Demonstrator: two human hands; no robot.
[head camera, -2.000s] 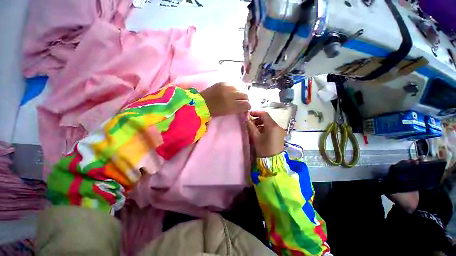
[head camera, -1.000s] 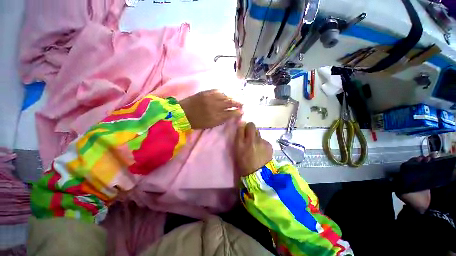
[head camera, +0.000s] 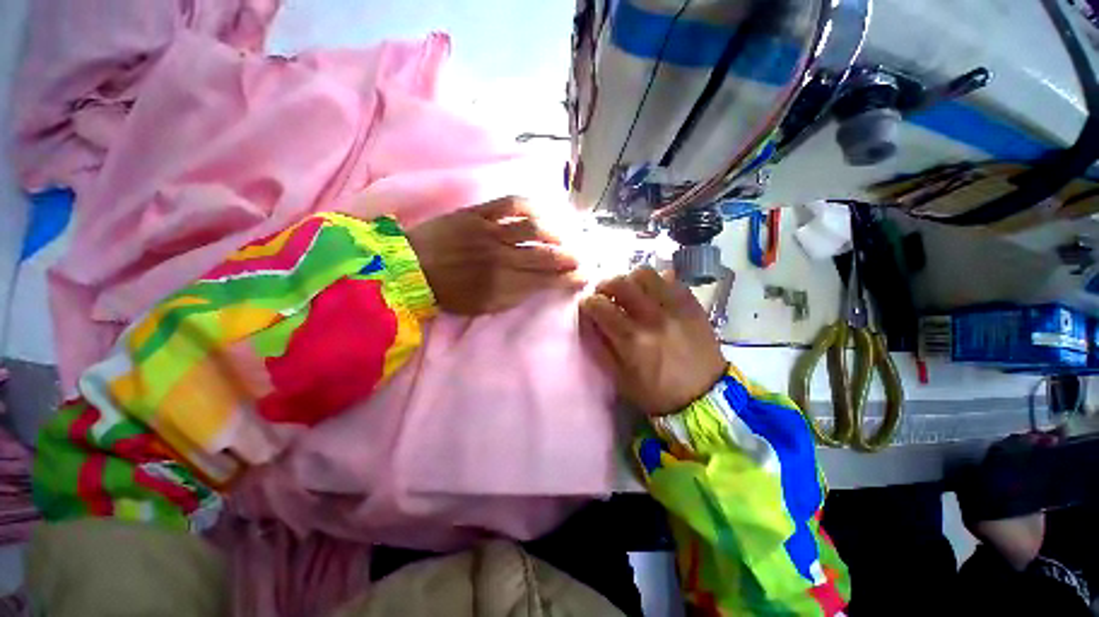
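A large pink garment piece (head camera: 506, 398) lies over the table left of the needle and hangs over the front edge. My left hand (head camera: 488, 257) presses flat on the cloth just left of the lit needle area. My right hand (head camera: 654, 338) is at the cloth's right edge, fingers bent onto it close to the needle. Its fingertips are near my left fingers. The sewing machine head (head camera: 711, 97) stands above and right of my hands. Bright glare washes out the needle and presser foot.
Scissors (head camera: 853, 383) with gold-yellow rings lie right of the needle. Behind them are red and blue snips (head camera: 764, 236), a white scrap (head camera: 824, 230) and small brass-coloured parts (head camera: 787, 299). A blue box (head camera: 1022, 334) stands farther right. Another person's hand (head camera: 1012, 536) shows at lower right.
The view has moved closer to the machine head. My right hand has moved up beside the needle, and now hides most of the silver metal piece seen a second ago.
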